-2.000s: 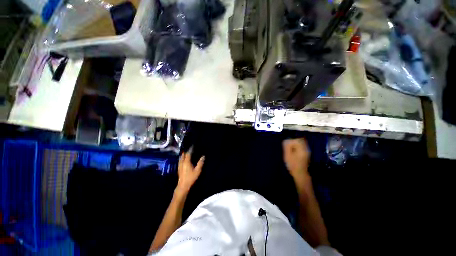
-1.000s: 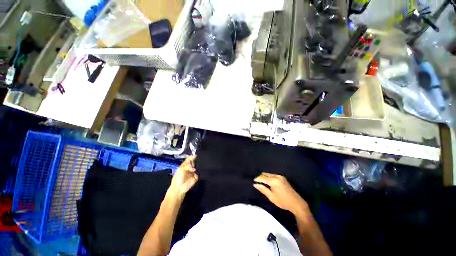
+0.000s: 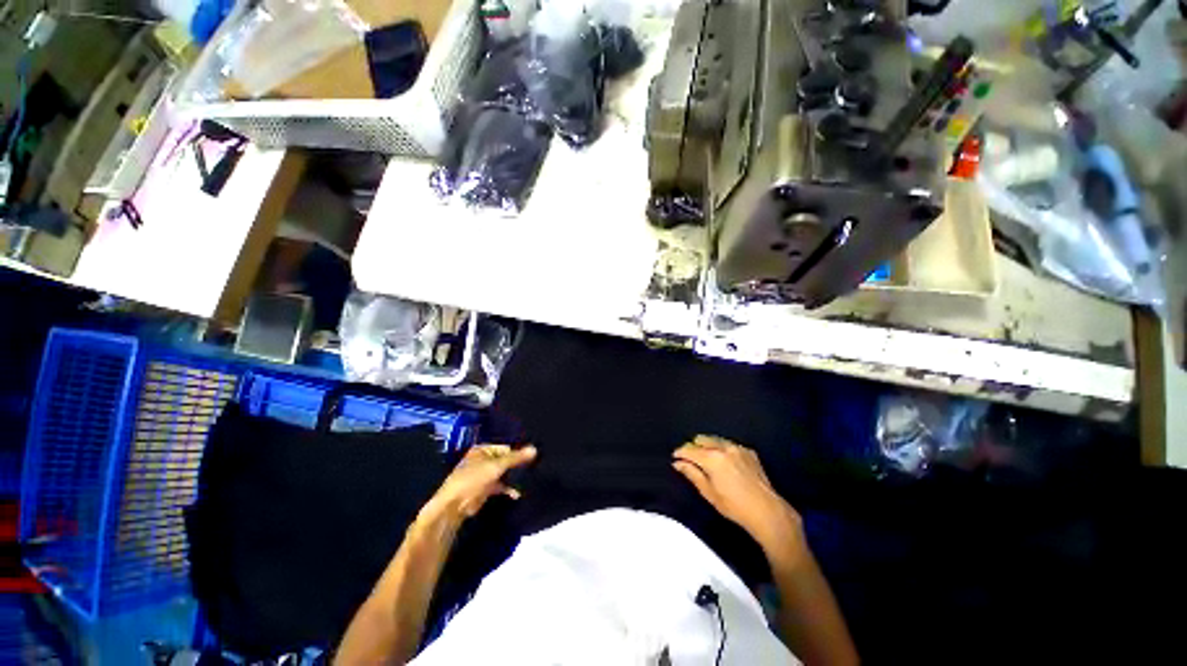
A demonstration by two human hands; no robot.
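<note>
A black garment [image 3: 605,414] lies across the lap, up to the table edge below the machine. My left hand [image 3: 479,479] is at its left side, fingers bent, thumb and fingertips on the cloth. My right hand [image 3: 729,479] is at its right side, fingers curled onto the cloth. Black on black hides the garment's edges and folds. The button sewing machine [image 3: 814,195] stands above, with its small metal button clamp [image 3: 732,325] at the table edge. No button can be made out.
Bagged black parts [image 3: 501,150] lie left of the machine, beside a white parts basket [image 3: 332,126]. A cream button tray [image 3: 957,241] is right of the head. A blue crate [image 3: 78,455] and more black cloth [image 3: 306,527] are lower left. Clear plastic [image 3: 1087,215] lies far right.
My left hand has moved down and slightly right onto the cloth. My right hand, a raised blur at first, rests on the cloth. The camera view has shifted.
</note>
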